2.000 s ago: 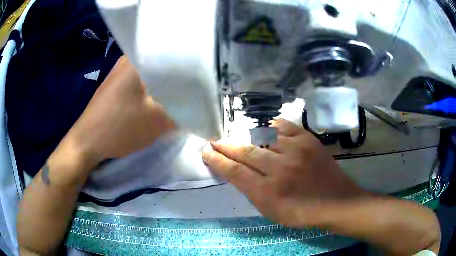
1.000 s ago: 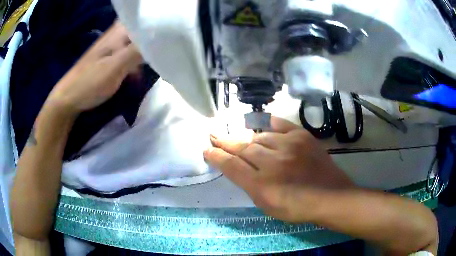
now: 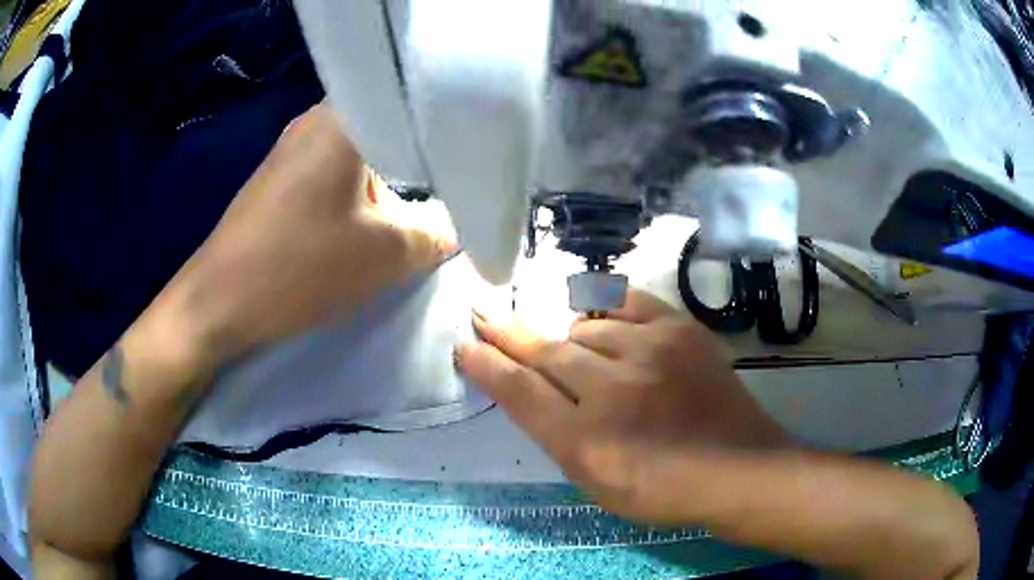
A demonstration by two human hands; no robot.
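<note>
The light fabric panel (image 3: pixel 340 380) lies under and between my hands, with a thin dark edge along its front. The dark fabric panel (image 3: pixel 125 170) spreads at the left. My left hand (image 3: pixel 301 232) rests on the cloth left of the needle area, its fingertips partly behind the machine head; I cannot tell whether it grips. My right hand (image 3: pixel 635 385) lies right of and in front of the needle area, thumb and index fingertips pressed on the light panel's edge. The needle and presser foot are lost in glare and behind the white machine head (image 3: pixel 476 125).
Black-handled scissors (image 3: pixel 782 306) lie right of the needle, with a slim metal tool (image 3: pixel 862 278) beside them. A white knob (image 3: pixel 743 210) hangs from the head above a smaller knob (image 3: pixel 598 291). The green ruler strip (image 3: pixel 431 515) runs along the front edge.
My left hand has moved right and forward from the dark panel onto the light one, near the needle area. My right hand stays at about the same place. The view has shifted slightly.
</note>
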